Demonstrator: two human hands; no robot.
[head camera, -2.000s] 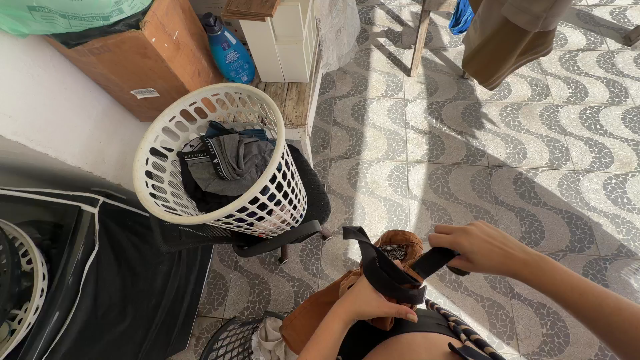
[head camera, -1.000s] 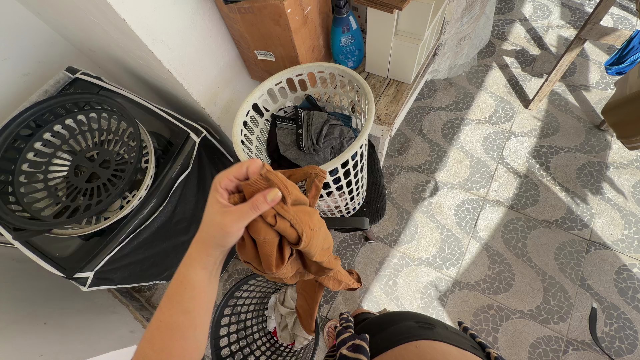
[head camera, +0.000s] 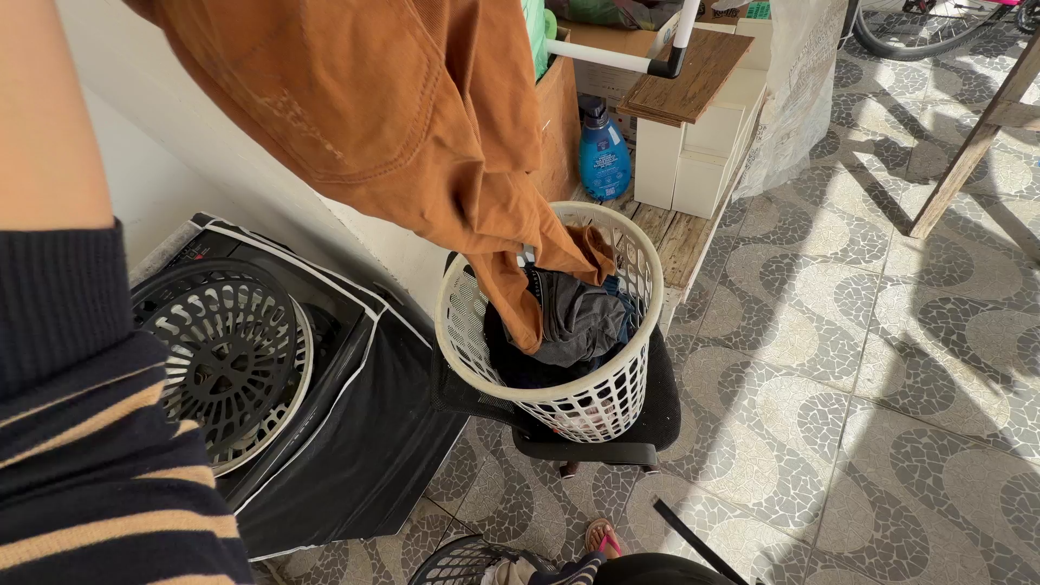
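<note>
Brown cotton trousers (head camera: 382, 122) hang down from above the top edge of the head view. Their lower ends reach into a white plastic laundry basket (head camera: 459, 357), over grey and dark clothes (head camera: 577, 313). The basket stands on a black office chair (head camera: 666, 390). At the left, a bare forearm and a striped, dark-cuffed sleeve reach up out of view; the hand itself is hidden. Neither my left hand nor my right hand shows. A black strap (head camera: 695, 540) hangs at the bottom, beside my body.
Black and white baskets (head camera: 227, 357) are stacked on a black-covered appliance (head camera: 341, 439) at left. Behind the chair stand a blue bottle (head camera: 605, 158), white boxes (head camera: 691, 162) and a brown board (head camera: 691, 73). Another black basket (head camera: 455, 561) is at the bottom, and a wooden leg (head camera: 967, 154) at right.
The brown trousers, bunched in my left hand one second earlier, now hang raised and spread, with their ends in the white basket. The left hand has gone out of view.
</note>
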